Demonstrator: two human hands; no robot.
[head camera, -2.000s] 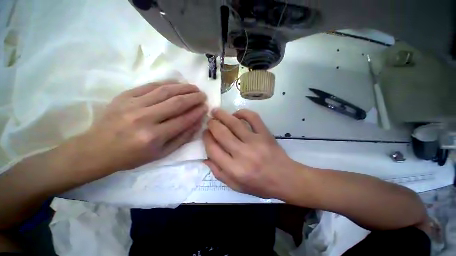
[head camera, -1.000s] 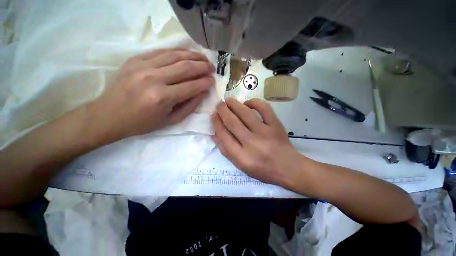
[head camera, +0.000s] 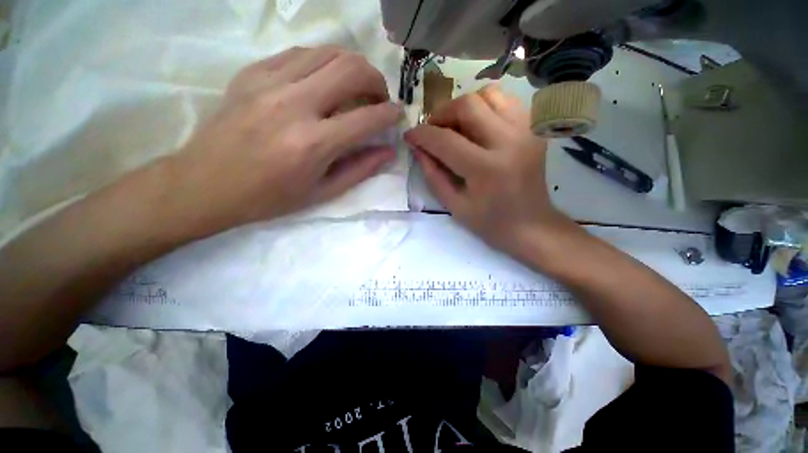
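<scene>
A white to cream garment piece (head camera: 124, 133) lies over the machine bed on the left, its straight edge running up to the presser foot (head camera: 408, 78). My left hand (head camera: 310, 133) lies on the cloth with fingers bent, fingertips near the edge just below the foot. My right hand (head camera: 487, 159) pinches the cloth edge between thumb and fingertips, right of the left fingertips. A thinner, semi-sheer white cloth (head camera: 266, 265) hangs over the table's front edge. The needle tip cannot be made out.
The machine head (head camera: 478, 26) is above, with a beige knurled knob (head camera: 565, 109). Black snips (head camera: 609, 165) and a pale stick (head camera: 675, 168) lie right. A printed ruler (head camera: 478, 292) runs along the front. A dark cup-like object (head camera: 741, 237) is far right. White cloth (head camera: 146, 385) hangs below.
Both hands and the cloth appear higher in the picture as the view has shifted. My right hand has turned and its fingertips now pinch the edge closer to the foot; the metal disc no longer shows.
</scene>
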